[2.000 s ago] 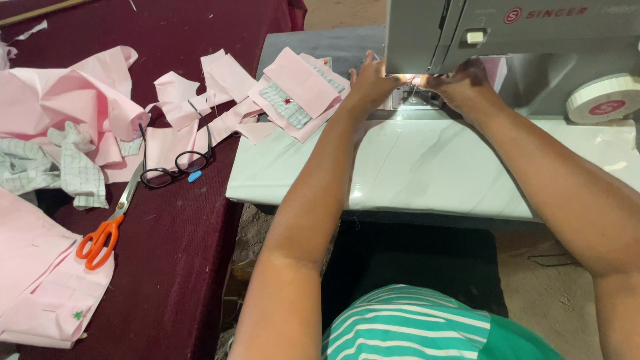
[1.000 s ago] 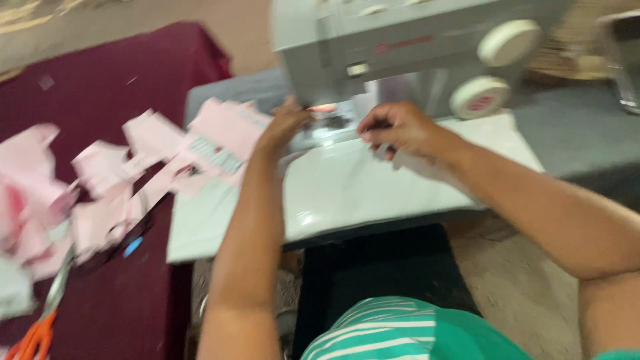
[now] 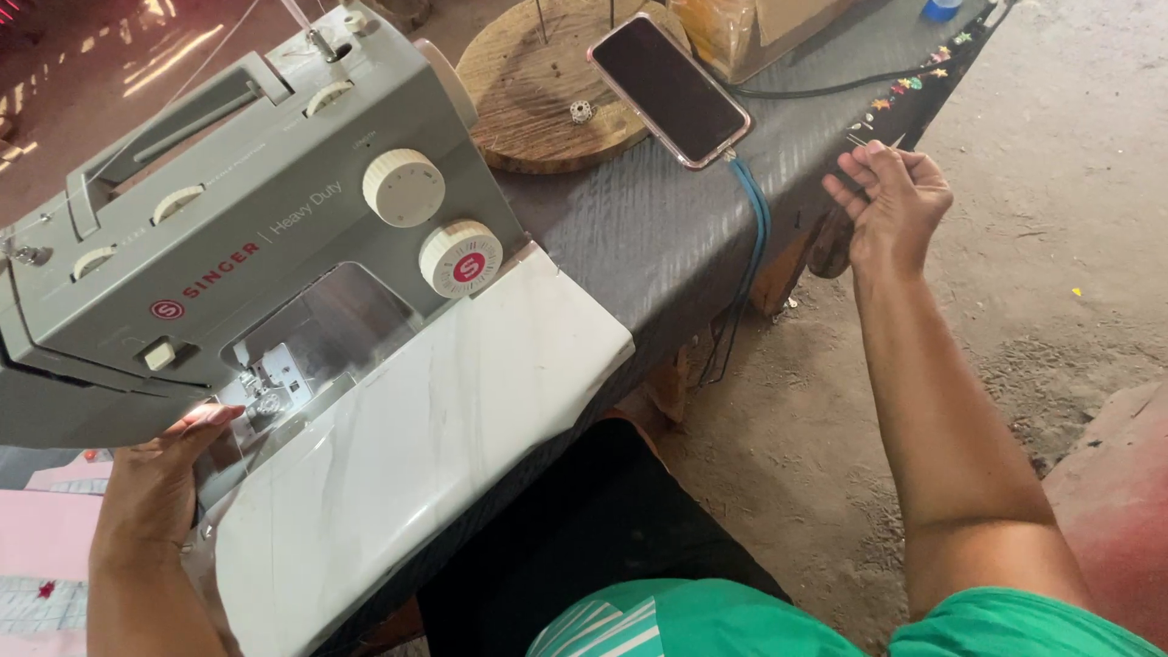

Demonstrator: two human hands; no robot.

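My left hand [image 3: 169, 465] is at the needle area of a grey Singer sewing machine [image 3: 274, 219], its thumb beside the lit presser foot [image 3: 251, 379]; whether it grips anything is hidden. My right hand [image 3: 894, 196] is raised at the table's right edge, thumb and fingertips together around a thin pin or needle [image 3: 856, 140]. Beyond it, a row of colourful star- and flower-headed pins [image 3: 899, 87] runs along the dark table edge. A white marbled extension board [image 3: 429, 429] lies in front of the machine. Pink and checked fabric pieces [image 3: 46, 529] lie at the lower left.
A phone [image 3: 671, 91] with a blue cord [image 3: 756, 210] leans over a round wooden board [image 3: 547, 82] holding a metal bobbin [image 3: 581, 111]. Behind stand a cardboard box [image 3: 766, 32] and a blue-capped item [image 3: 940, 9]. A black cable [image 3: 821, 93] crosses the grey table cover [image 3: 630, 219].
My right hand has moved from beside the machine's needle area out to the pins at the table's right edge. My left hand remains by the needle area. The view has swung right.
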